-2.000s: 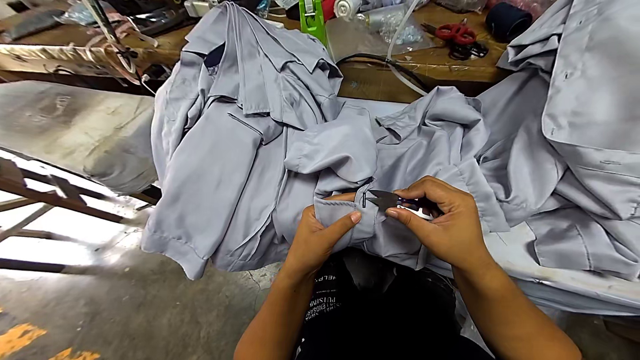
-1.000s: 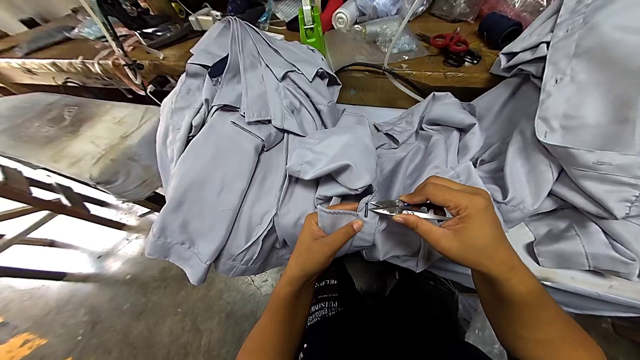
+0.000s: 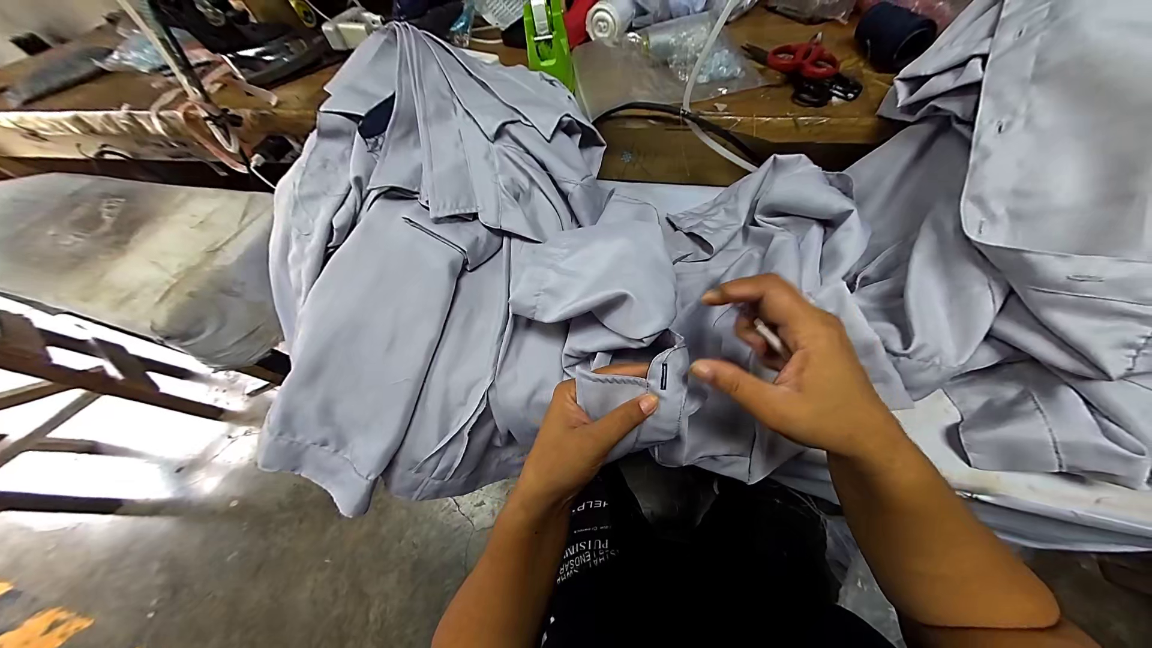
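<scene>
My left hand (image 3: 580, 436) pinches the cuff (image 3: 621, 396) of a grey garment, its thumb on top and its other fingers partly hidden inside the fabric. A dark-edged slit, like a buttonhole (image 3: 664, 376), lies near the cuff's edge, just right of the thumb tip. My right hand (image 3: 783, 360) hovers right of the cuff, thumb and index finger spread apart. Its curled fingers hold the thread snips (image 3: 769, 338); only a pale part shows and the blades are hidden. The garment's sleeve (image 3: 598, 274) bunches above the cuff.
Grey shirts (image 3: 369, 333) are heaped at left, with more grey garments (image 3: 1062, 162) at right. On the wooden table (image 3: 810, 126) behind lie red-handled scissors (image 3: 805, 61), a dark thread spool (image 3: 894, 36), plastic bags and a green tool (image 3: 549, 45). A padded bench (image 3: 135, 261) stands left.
My right hand has drawn the snips back from the cuff's slit and spread its thumb and index finger; the blades, visible earlier, are now hidden. My left hand keeps its hold on the cuff.
</scene>
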